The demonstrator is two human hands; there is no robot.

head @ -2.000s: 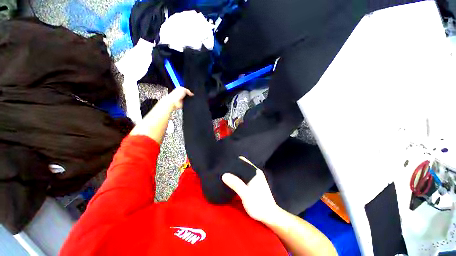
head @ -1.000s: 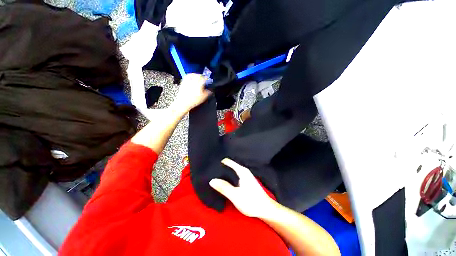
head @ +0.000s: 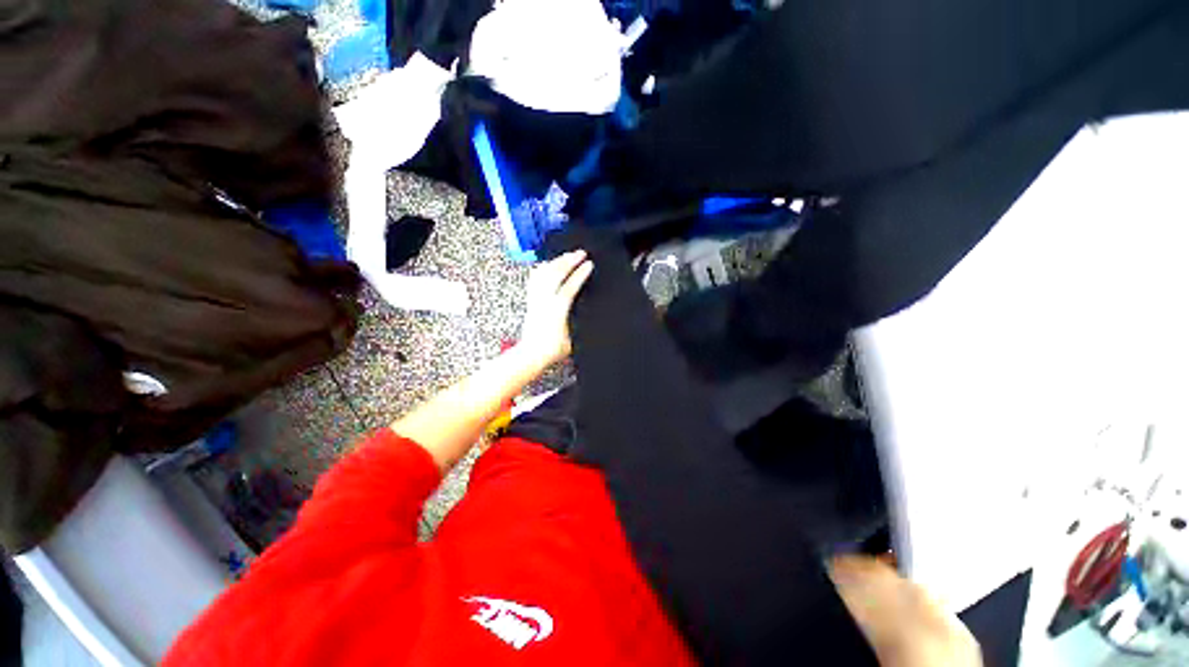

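A long black fabric panel (head: 691, 456) runs from the upper middle down across my lap toward the lower right. My left hand (head: 554, 306) is at its upper left edge, fingers against the cloth; part of the grip is hidden. My right hand (head: 900, 606) is at its lower right edge, blurred, with the fingertips hard to make out. More black fabric (head: 913, 117) spreads across the upper right and over the edge of the white table (head: 1004, 326).
A brown-black garment bundle (head: 157, 274) lies at left. A blue-edged bin (head: 502, 189) with white fabric (head: 545, 52) stands ahead on the speckled floor. Red-handled scissors (head: 1098, 567) and a narrow black piece (head: 998, 623) lie on the table at right.
My right hand has moved right and down from my lap to the table's near edge. The panel now stretches diagonally between my hands. My left hand is slightly farther right and lower.
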